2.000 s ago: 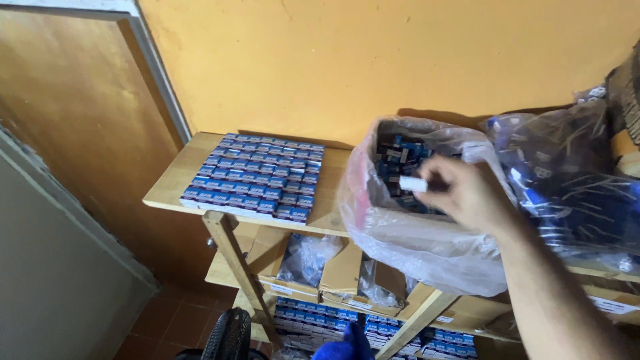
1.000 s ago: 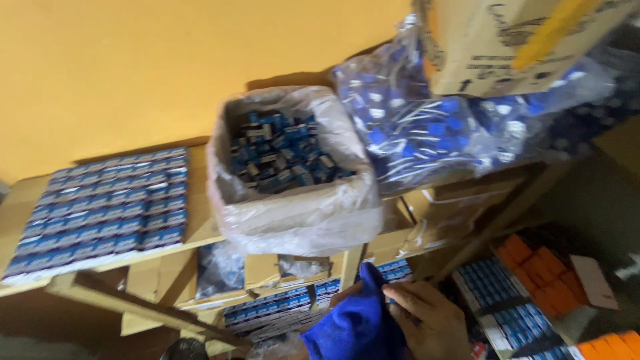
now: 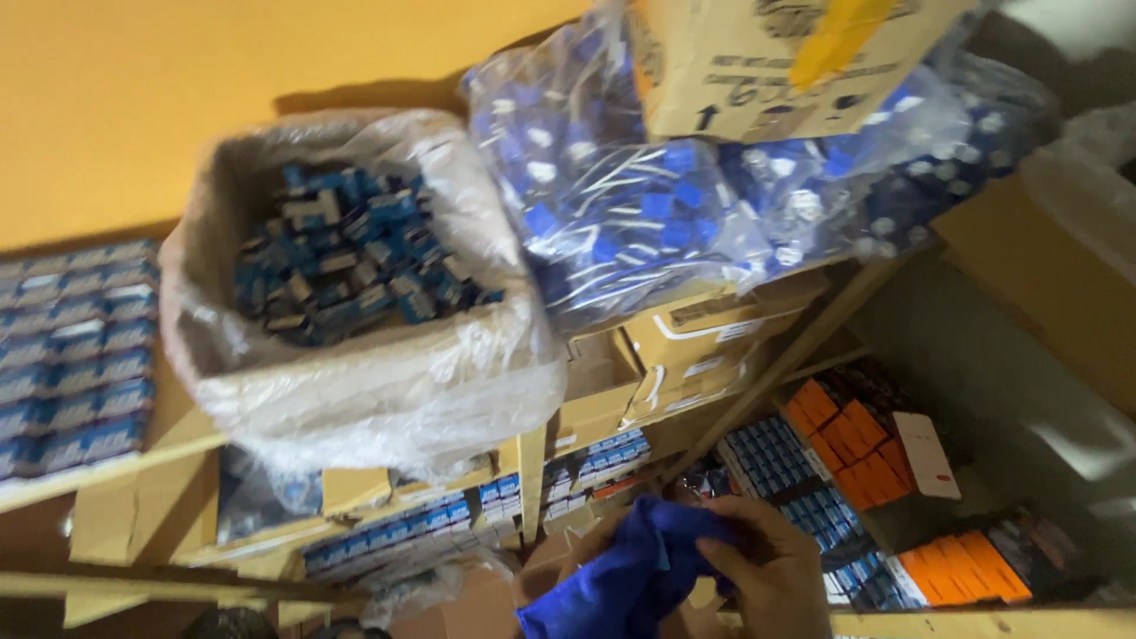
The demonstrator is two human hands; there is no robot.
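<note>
Low in the view, my right hand (image 3: pixel 768 564) grips a bunched blue cloth (image 3: pixel 612 581) with its fingers bent over the upper edge. My left hand (image 3: pixel 575 557) is at the cloth's left side, mostly hidden behind it, with only some skin showing. Whether anything lies inside the folds cannot be seen. Above and to the left, on the wooden shelf, stands a plastic-lined box (image 3: pixel 373 390) holding many loose small blue-and-white boxes (image 3: pixel 355 248). Rows of similar small boxes (image 3: pixel 75 355) lie packed together at the far left. Neither hand touches these.
Clear bags of blue-and-white pieces (image 3: pixel 648 204) lie right of the lined box, under a cardboard carton (image 3: pixel 790 71). Open cartons (image 3: pixel 595 377) fill the lower shelf. Orange boxes (image 3: pixel 848 444) and more small blue boxes (image 3: pixel 772 457) stand lower right. A wooden post (image 3: pixel 532 484) rises near my hands.
My right hand held a small white thing over the lined box two seconds ago; it has since come down to the blue cloth and grips it. The view has swung to the right.
</note>
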